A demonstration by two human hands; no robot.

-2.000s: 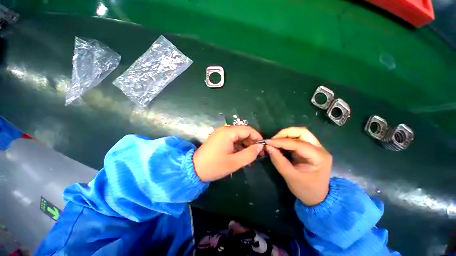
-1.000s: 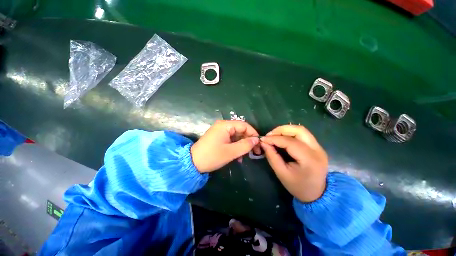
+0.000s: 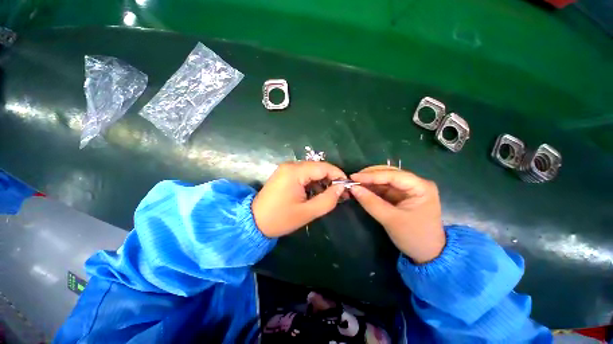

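My left hand [image 3: 292, 200] and my right hand [image 3: 406, 209] meet at the fingertips in front of me. Between them is a small silver metal piece [image 3: 346, 183], seen nearly edge-on, pinched by both thumbs and forefingers. It looks like a square frame, mostly hidden by the fingers. Two thin upright tips show just beyond my right hand; they may be tweezers [image 3: 399, 163], the rest hidden. A loose pile of tiny shiny parts [image 3: 314, 154] lies just beyond my left hand. A single silver square frame with a round hole [image 3: 275, 94] lies flat farther off.
Two crinkled clear bags, one tapered [image 3: 111, 96] and one rectangular [image 3: 192, 93], lie at the left. At the right are two adjoining frames or stacks [image 3: 452, 132] and a leaning row of stacked frames [image 3: 543, 163]. A brighter green strip [image 3: 376, 40] runs along the back.
The held frame's ring showed below my fingertips a second ago; now the piece is seen edge-on. Two thin tips now show more clearly beyond my right hand. The view has shifted slightly.
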